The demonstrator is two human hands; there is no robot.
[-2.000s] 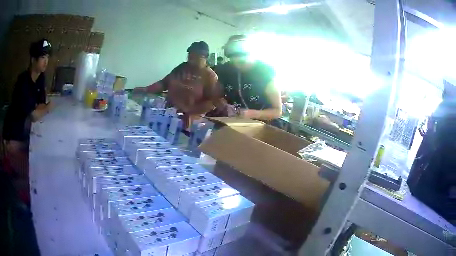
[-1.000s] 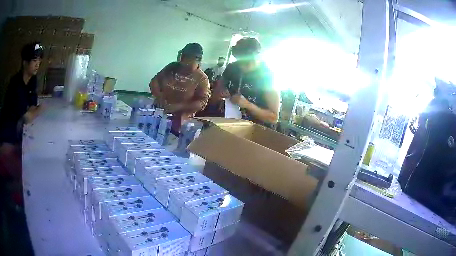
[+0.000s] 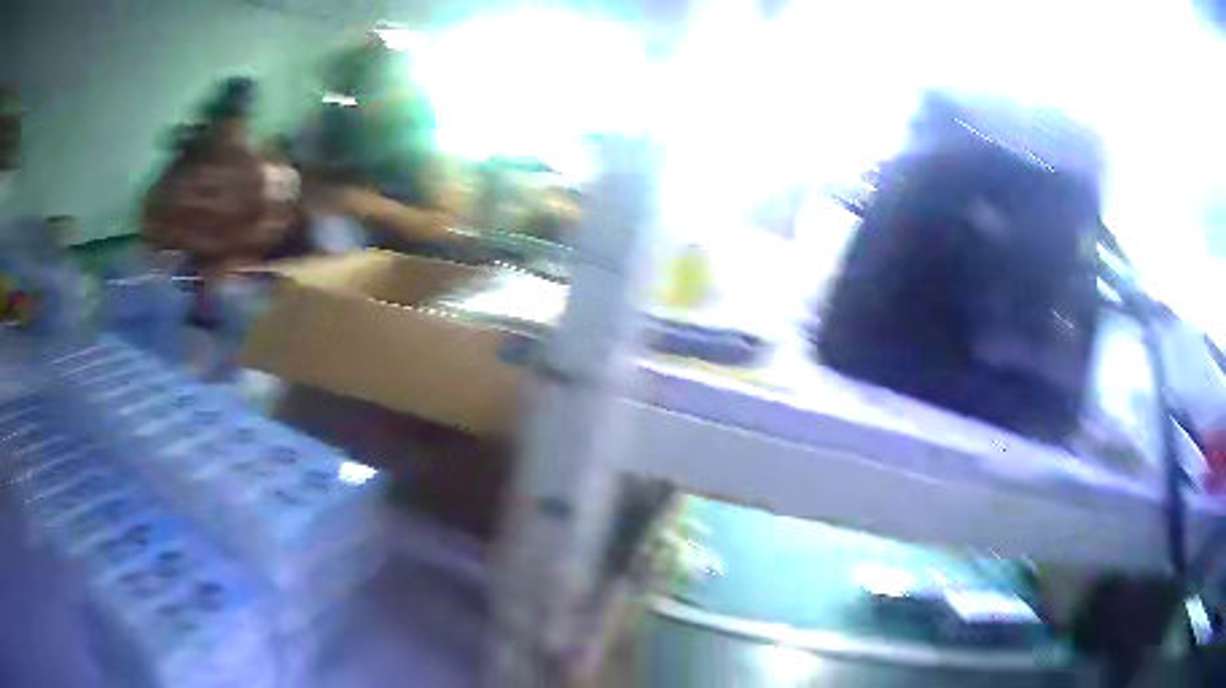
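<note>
The frame is strongly blurred. Neither of my hands is in view. Stacked white and pale blue retail boxes [image 3: 249, 450] with dark round prints stand in rows on the white table [image 3: 403, 591] at the lower left. A large open brown carton [image 3: 390, 356] stands behind the rows, its near flap facing me, with something whitish at its right end. The inside bottom of the carton is hidden.
A pale metal post [image 3: 571, 403] rises right of the carton. A shelf [image 3: 861, 464] runs right from it, holding a black bag [image 3: 975, 276] with a hanging strap and a yellow item [image 3: 687, 276]. The green conveyor [image 3: 807, 645] lies below. Two blurred people stand behind the carton.
The view has swung right. The boxes, carton and post have shifted left in the picture, and the black bag and the belt below show more fully. The person at the far left has almost left the frame.
</note>
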